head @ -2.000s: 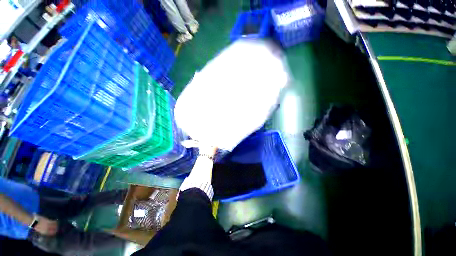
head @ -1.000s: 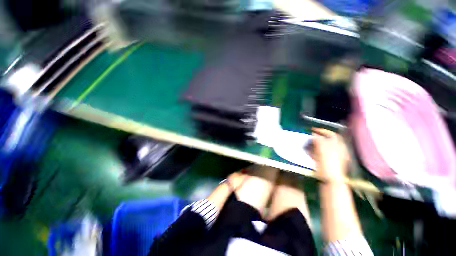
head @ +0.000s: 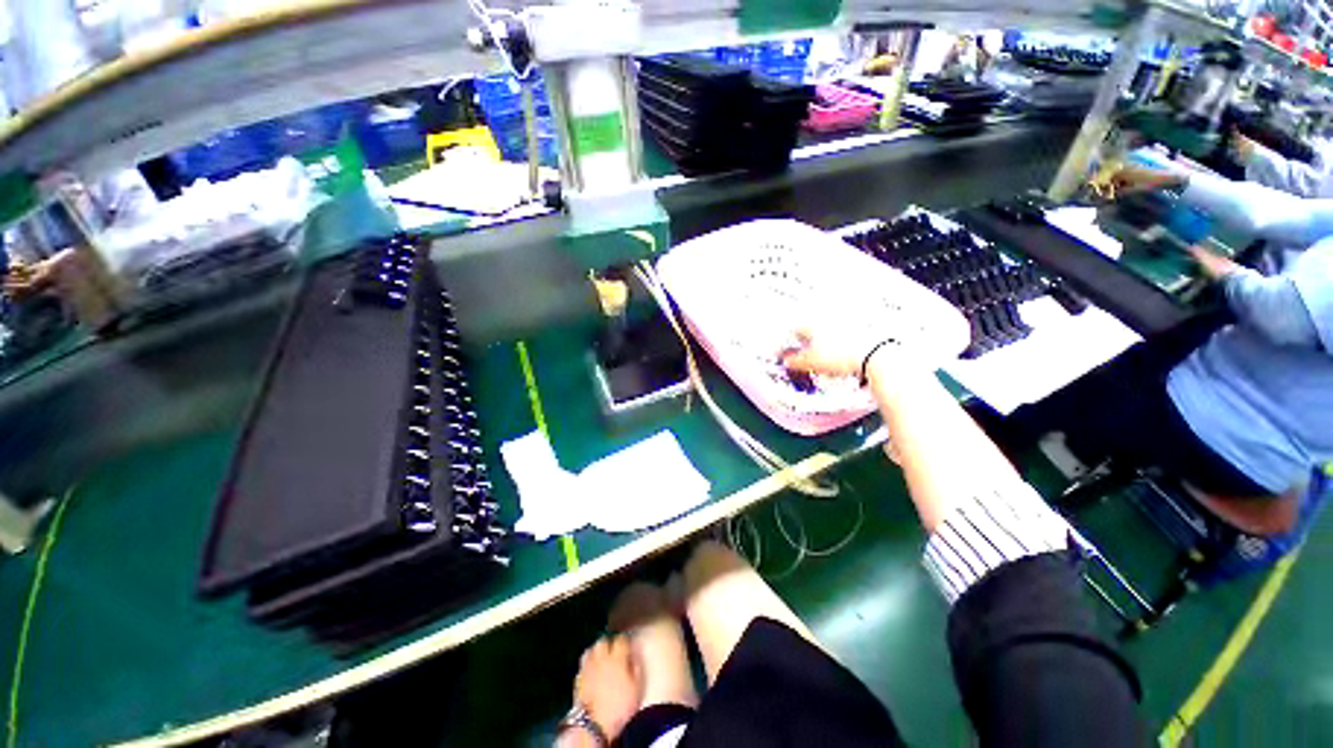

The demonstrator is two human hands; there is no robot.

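My right hand (head: 830, 355) reaches down into the pink basket (head: 914, 304), fingers at dark or metallic pieces near its front side; whether it grips any cannot be told. My left hand (head: 608, 684) rests by my knees below the bench edge, and no object shows in it. The pneumatic press (head: 597, 139) stands behind, with its small dark fixture (head: 643, 377) left of the basket. Crumpled white cloth (head: 621, 482) lies in front of the fixture. Stacked black trays (head: 325, 424) stand at the left, silver pin ends along their right edge.
Rows of black parts (head: 958, 271) lie on a white sheet (head: 1060, 355) right of the basket. A person in light blue (head: 1272, 365) sits at the right. A raised shelf (head: 314, 66) crosses above the bench. Thin hoses (head: 699, 387) run beside the basket and hang below the edge.
The view has swung from the floor crates and large white bag to the bench. My right hand has moved from near the white cloth into the pink basket. My left hand stays low near my legs.
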